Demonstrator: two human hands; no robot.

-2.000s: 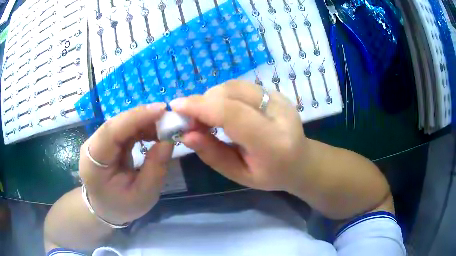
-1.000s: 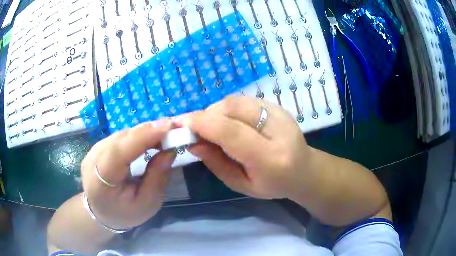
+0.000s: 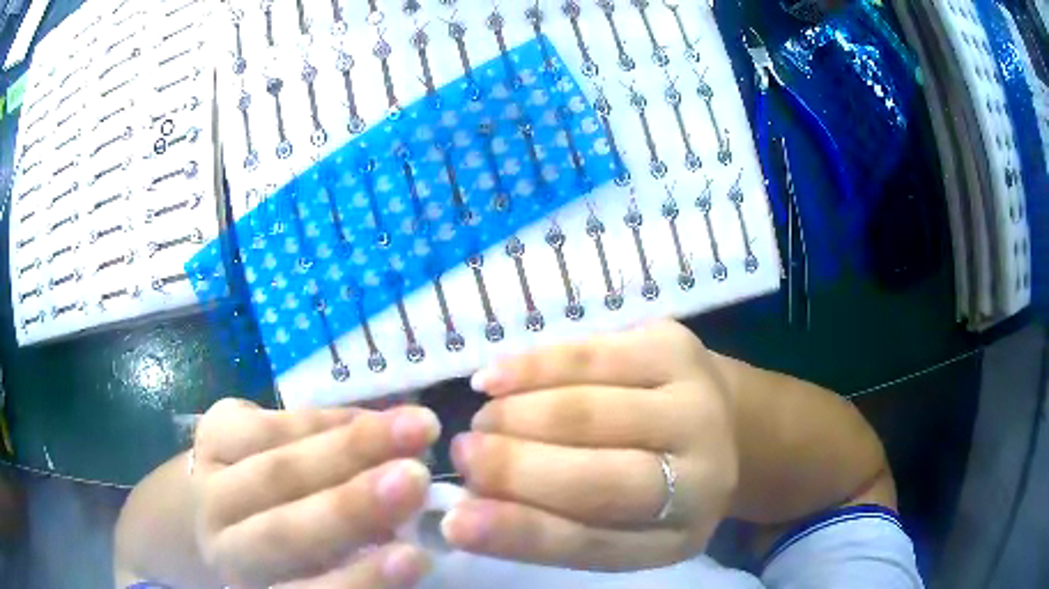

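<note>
My left hand (image 3: 311, 489) and my right hand (image 3: 598, 443) are close together at the bottom centre, backs of the fingers up. A white ring holder (image 3: 437, 502) is pinched between their lower fingertips, low against my white clothing. Its central hole and any part in it are mostly hidden by the fingers. Just beyond my hands lies a white foam board (image 3: 736, 207) with rows of dumbbell-shaped metal parts (image 3: 523, 283). A blue patterned plastic film (image 3: 426, 184) lies diagonally across some of them.
A second foam board with parts (image 3: 109, 173) lies at the left. Right of the main board are blue-handled pliers (image 3: 799, 98), thin silver tweezers (image 3: 791, 230) and crumpled blue plastic packaging (image 3: 857, 69). Stacked trays (image 3: 966, 173) stand at the far right. The bench top (image 3: 144, 374) is dark green.
Both hands have moved down towards my body with the white holder and turned, so the fingers now cover more of it. The near row of parts on the board is uncovered.
</note>
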